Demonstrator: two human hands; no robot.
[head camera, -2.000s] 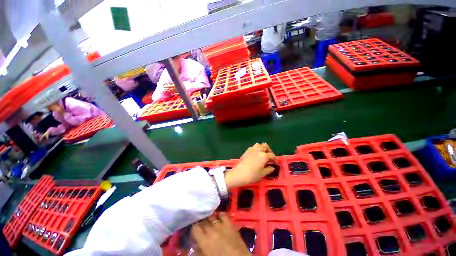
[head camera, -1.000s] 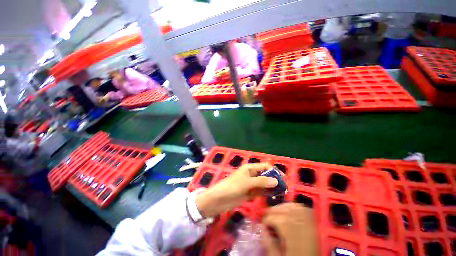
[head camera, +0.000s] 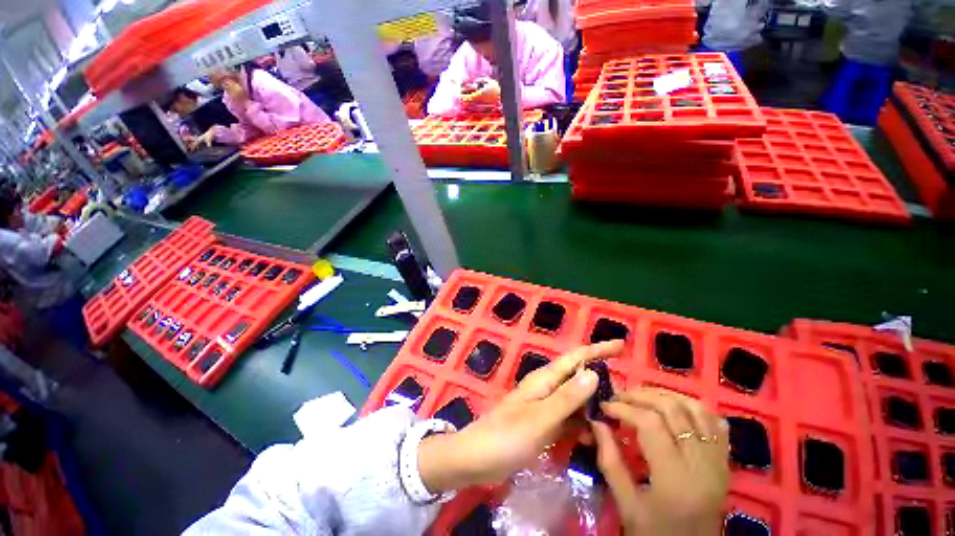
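My left hand (head camera: 513, 434), with a white cuff band, holds a small dark watch case (head camera: 599, 389) on edge between thumb and fingers. My right hand (head camera: 670, 461), with a ring, touches the same case with thumb and fingertips from the right. Crumpled clear film (head camera: 539, 500) shows below the hands, beside the right hand; whether it is held I cannot tell. Under the hands lies the red-orange tray (head camera: 639, 304), its square pockets mostly filled with dark watch cases; a pocket at its upper right is empty. My wrists and sleeve hide part of the tray.
A second filled tray (head camera: 838, 333) lies at right. A grey post (head camera: 393, 136) rises behind, with a black bottle (head camera: 408, 264) and white strips (head camera: 377, 337) beside it. Left are filled trays (head camera: 225, 298), a marker (head camera: 319, 293) and a paper slip (head camera: 325, 415). Stacked trays (head camera: 660, 157) and people in pink sit beyond.
The view has swung left. My left hand has lifted the watch case from the tray area and turned it on edge; my right hand has come up from the film to meet it.
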